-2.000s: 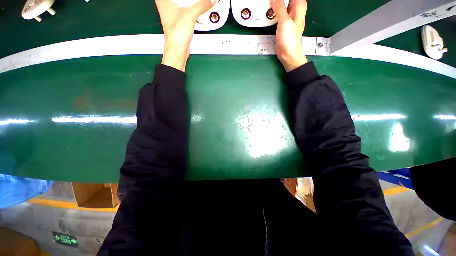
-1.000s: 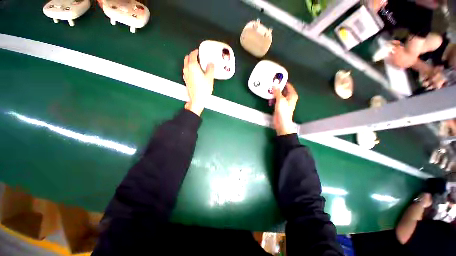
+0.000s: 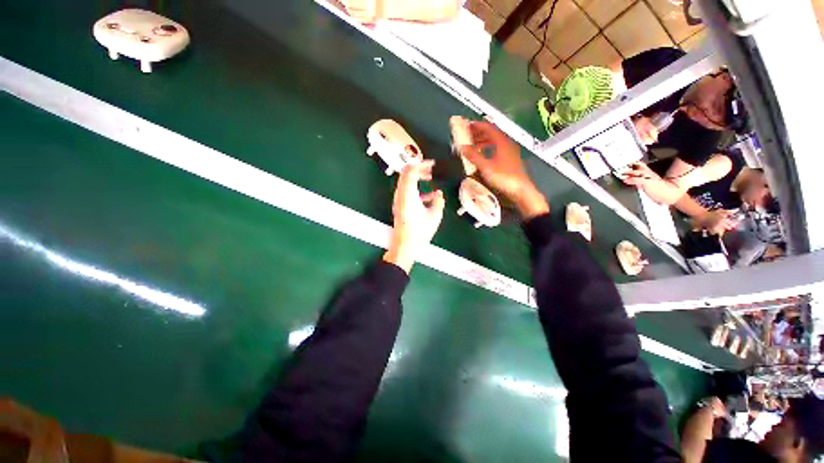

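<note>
My left hand [image 3: 416, 217] is over the belt, thumb and fingers apart. Its fingertips are at the lower right edge of a cream electronic unit [image 3: 390, 141] on the belt, with pegs showing; whether they touch is unclear. My right hand [image 3: 502, 168], slightly blurred, is farther out with its fingers around one end of another unit [image 3: 461, 143], partly hidden by the hand. A third unit [image 3: 481, 204] lies between my hands on the dark green belt, pegs toward the lower left.
A unit [image 3: 142, 36] lies at upper left. Two units [image 3: 578, 221] [image 3: 631, 258] lie right of my right forearm. A white guide rail [image 3: 298, 199] borders the belt; a grey post [image 3: 723, 282] slants at right. Across are a green fan [image 3: 585, 92] and people [image 3: 709, 181].
The two units held a second ago are no longer in my hands as before. My left hand has opened; my right hand has reached farther across the belt. The view has turned toward the right.
</note>
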